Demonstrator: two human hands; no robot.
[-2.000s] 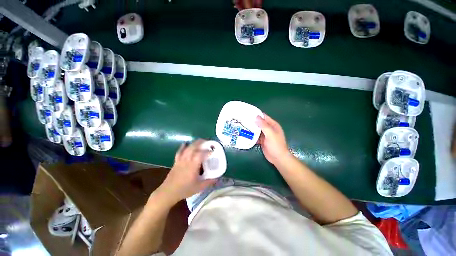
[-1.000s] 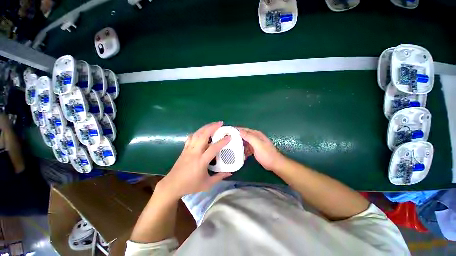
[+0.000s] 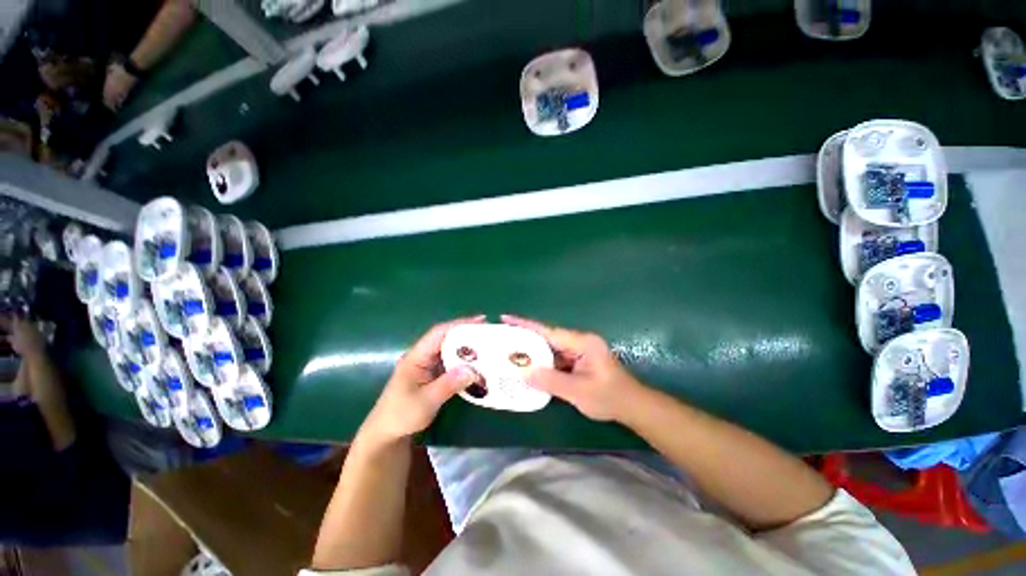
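Note:
A white unit [image 3: 503, 380] with two dark red round spots and a dark opening faces up between my hands, low over the green surface near its front edge. My left hand [image 3: 422, 383] grips its left side, thumb on the front near the dark opening. My right hand [image 3: 579, 375] grips its right side, thumb on the front. The cover hides what is beneath it, so I cannot see any circuit board inside.
A tiered pile of open housings [image 3: 183, 304] stands at left, a smaller stack [image 3: 903, 304] at right. Several open housings [image 3: 559, 92] lie beyond the white strip [image 3: 540, 208], with a closed unit [image 3: 233, 172] at far left. A cardboard box [image 3: 225, 506] is at lower left. Other people's arms [image 3: 161, 36] show upper left.
The cover and housing, apart at first, have come together between my hands. The unit is now turned with its front up. The view has shifted, and housings beyond the strip have changed position.

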